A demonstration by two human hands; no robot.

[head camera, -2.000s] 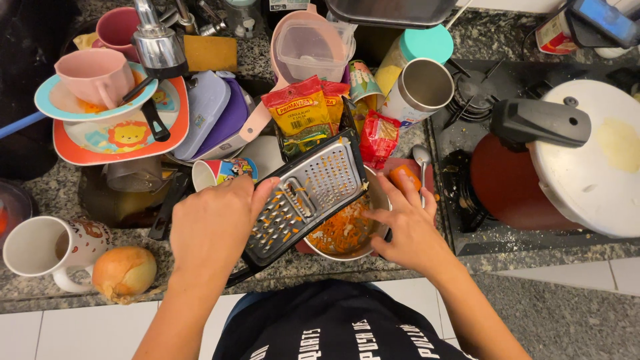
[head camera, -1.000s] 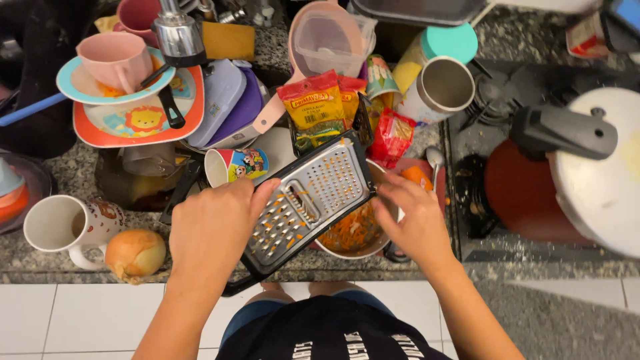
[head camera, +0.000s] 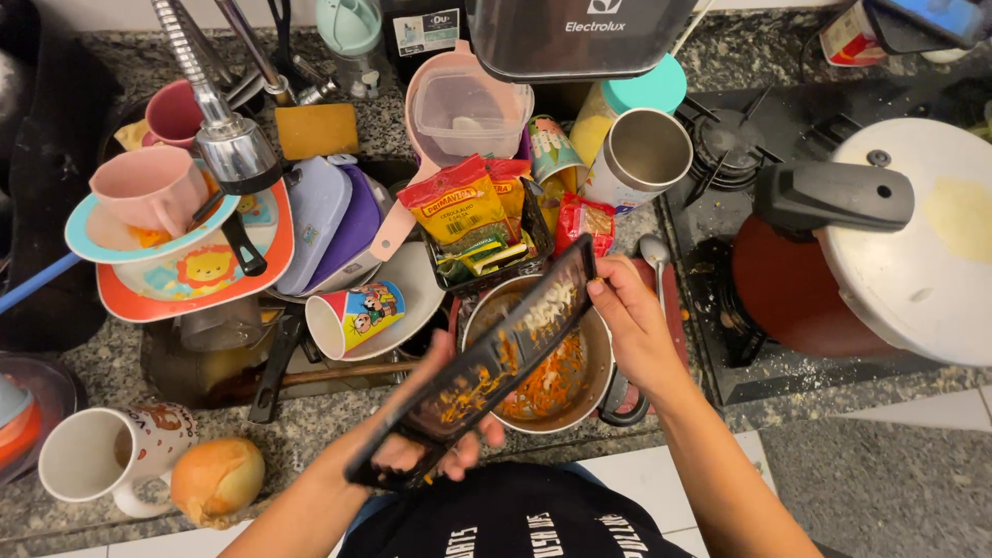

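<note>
A flat black-framed grater [head camera: 484, 372] is held tilted above a metal pot [head camera: 597, 364], its underside facing up. Orange shreds and pale bits cling to that side. My left hand [head camera: 434, 418] supports the grater's lower part from beneath, partly hidden behind it. With thumb and fingers my right hand [head camera: 632, 318] grips the upper right end. In the pot lie shredded carrot [head camera: 546, 384] and some pale bits. Close behind the pot are a black basket of seasoning packets [head camera: 465, 209] and a red packet [head camera: 585, 221]. A spoon [head camera: 656, 252] rests right of the pot.
The sink at the left holds stacked plates [head camera: 116, 298], lids and a paper cup [head camera: 353, 318] under the faucet [head camera: 236, 151]. A mug [head camera: 85, 457] and an onion [head camera: 217, 477] sit at the front left edge. On the stove at right stands a red pressure cooker [head camera: 798, 294].
The grater has been turned from its cutting face to its underside. My left hand has gone from its top edge to beneath it. My right hand now grips its upper end.
</note>
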